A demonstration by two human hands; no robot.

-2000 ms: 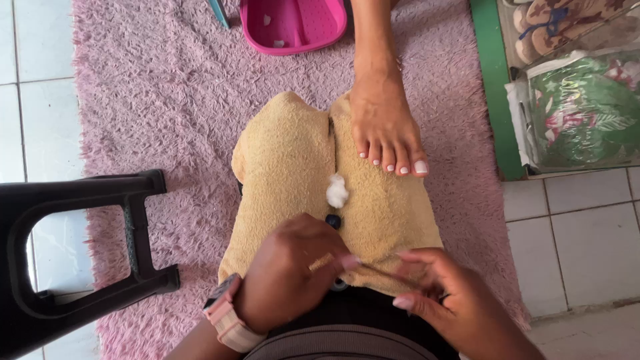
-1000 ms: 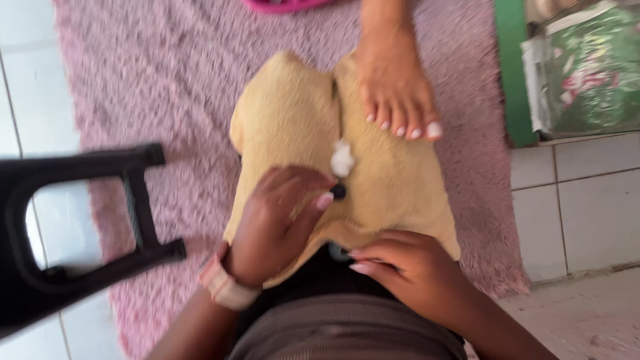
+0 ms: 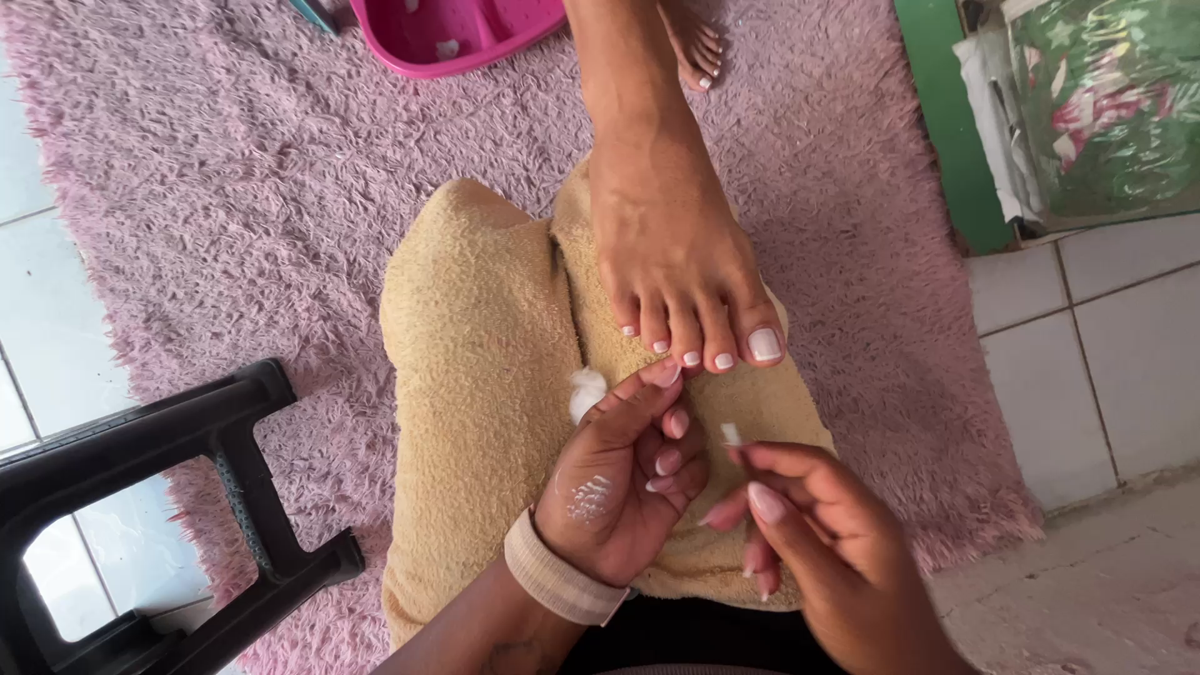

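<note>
Another person's foot [image 3: 666,216], its toenails painted with white tips, rests on the yellow towel [image 3: 478,375] over my lap. My left hand [image 3: 633,459] is at the small middle toes, thumb and index fingertips against them; white marks show near its wrist, which wears a beige band. Beside it, a white cotton piece [image 3: 588,394] lies on the towel. My right hand [image 3: 806,525], to the right, has its fingers apart near my left hand. A small white-tipped thing [image 3: 731,434] shows at its index fingertip; whether this is a nail or a held item is unclear.
A pink plastic basin [image 3: 450,66] stands on the shaggy pink rug [image 3: 234,187], near the person's other foot [image 3: 694,42]. A black plastic stool [image 3: 234,441] is at left. At right, a green-edged holder [image 3: 952,131] bears a plastic-wrapped pack [image 3: 1106,112] on the tiles.
My left hand has moved up from the towel near my waist to the toes. My right hand has come away from the towel's near edge and is raised. The view is closer to the foot.
</note>
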